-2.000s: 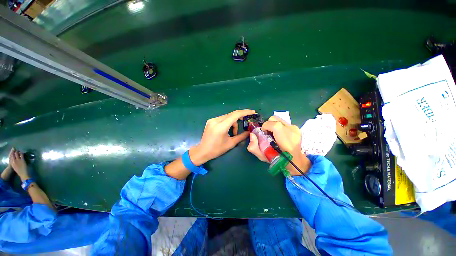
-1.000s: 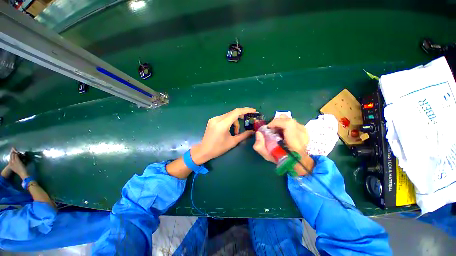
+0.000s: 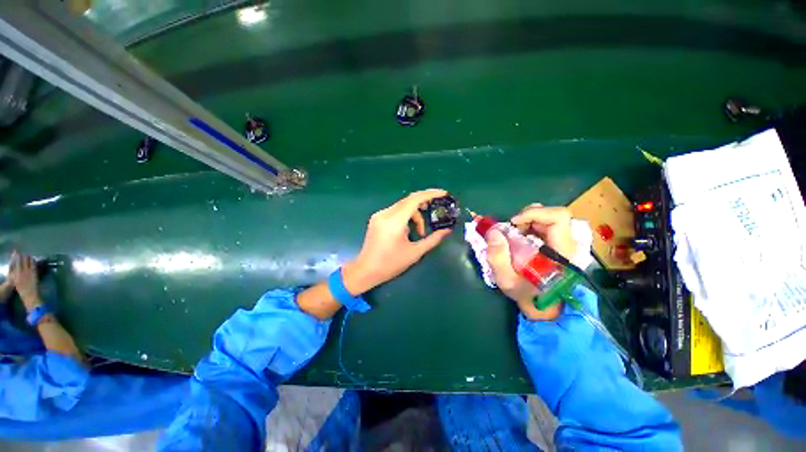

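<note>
My left hand holds a small black component between thumb and fingers above the green surface. My right hand grips the dispensing syringe, which has red contents and a green cap at its rear. The syringe's tip points left at the component, with a small gap between them. A white wiping tissue with red stains shows under and around my right hand, partly hidden by it. A blue wrist strap is on my left wrist.
Black components lie spaced along the belt. A metal post crosses the upper left. At right are a tan cardboard piece with red blobs, a black controller and a white bag or sheet. Another person's hands are at far left.
My right hand with the syringe has moved right and slightly down, away from the component. The tissue now shows left of that hand. My left hand is nearly unmoved.
</note>
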